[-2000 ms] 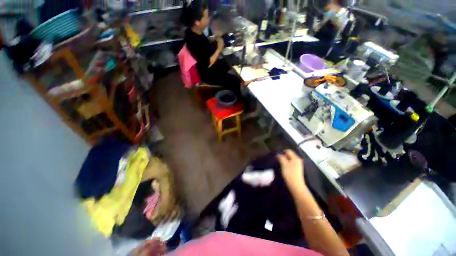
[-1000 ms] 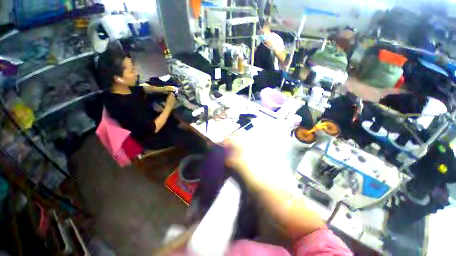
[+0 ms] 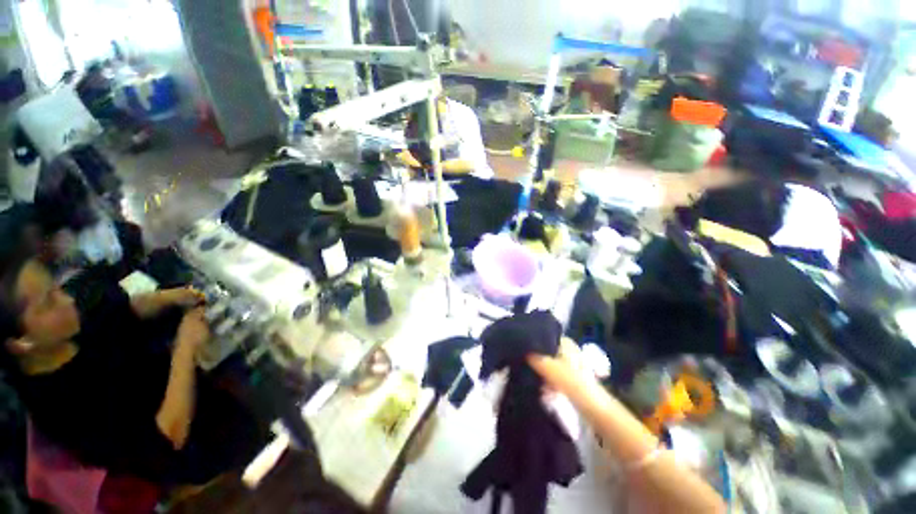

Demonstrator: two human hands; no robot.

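Note:
A black garment point(image 3: 522, 427) hangs bunched from my right hand point(image 3: 562, 369) over the white table. The hand grips it near its upper part, and the cloth falls below the fingers. The arm reaches in from the lower right, with a thin bracelet at the wrist. My left hand is not in view. The picture is somewhat blurred, so the exact finger grip is hard to see.
A purple bowl point(image 3: 505, 266) stands just behind the garment. A person point(image 3: 100, 351) sits at a sewing machine point(image 3: 251, 269) at left. Black thread cones point(image 3: 377, 296) stand beyond it. An orange reel point(image 3: 688, 399) and dark cloth heaps point(image 3: 668, 306) are at right.
The view has swung right, towards the tables. My right hand has lifted the black garment from low beside the table to above it. The near sewing machine has left clear view.

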